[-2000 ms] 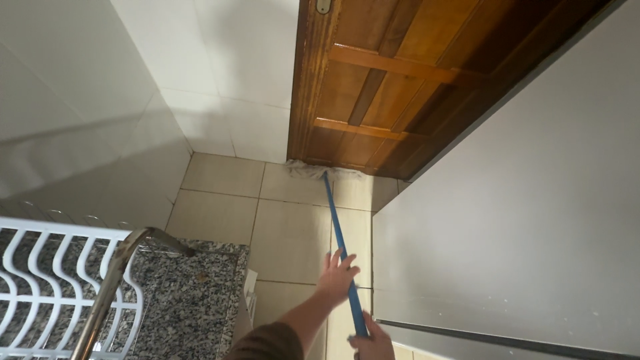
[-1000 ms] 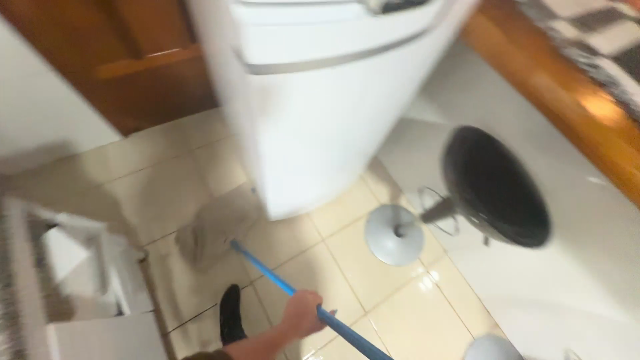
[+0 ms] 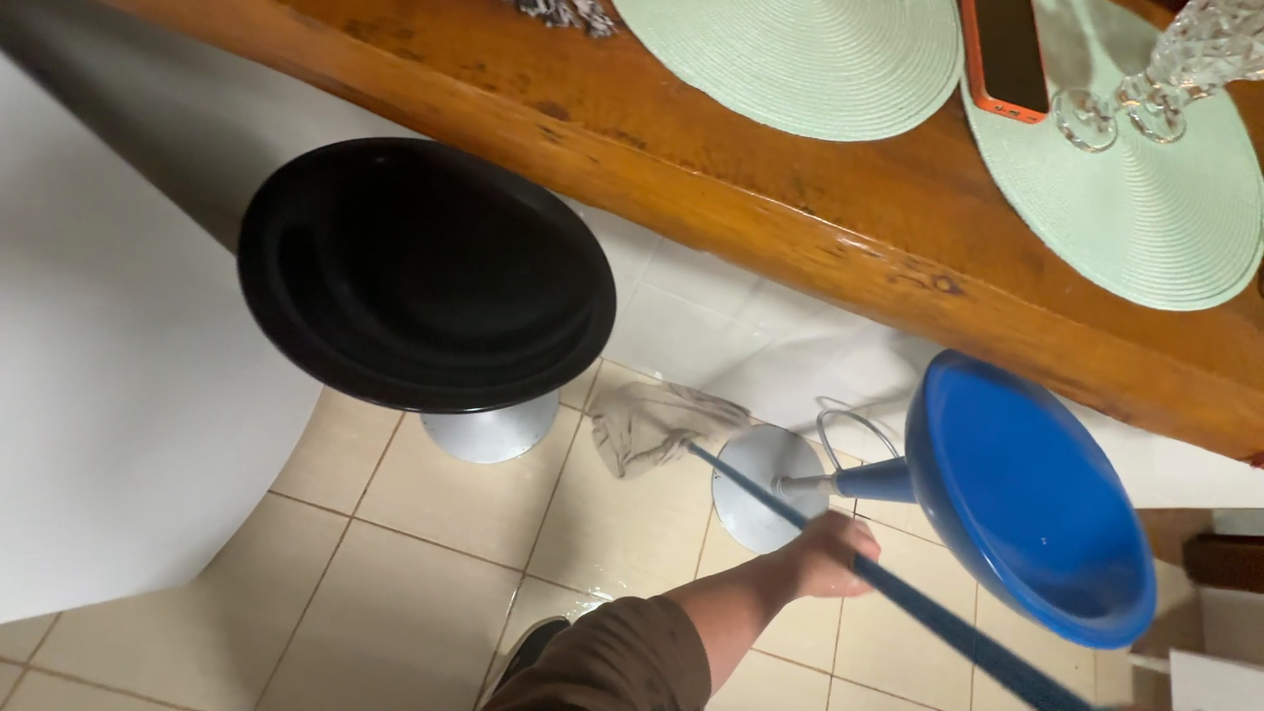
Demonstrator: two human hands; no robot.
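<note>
My left hand (image 3: pixel 834 555) grips a long blue pole (image 3: pixel 928 612) partway along it. At the pole's far end a damp-looking greyish cloth (image 3: pixel 657 425) lies spread on the tiled floor, against the foot of the white wall. It sits between the round base of a black bar stool (image 3: pixel 425 276) and the grey base of a blue bar stool (image 3: pixel 1032 494). The pole crosses over the blue stool's base. My right hand is out of view; the pole runs off the bottom right edge.
A wooden counter (image 3: pixel 691 188) runs overhead, bearing pale green round placemats (image 3: pixel 829 59), a phone with an orange case (image 3: pixel 1007 59) and crystal glasses (image 3: pixel 1165 89). A white appliance-like surface (image 3: pixel 118 375) stands at left. Wet spots shine on the floor tiles (image 3: pixel 602 583).
The view has swung far from the wooden door, past the white appliance, to the counter and stools. The cloth has moved from beside the appliance to the wall under the counter.
</note>
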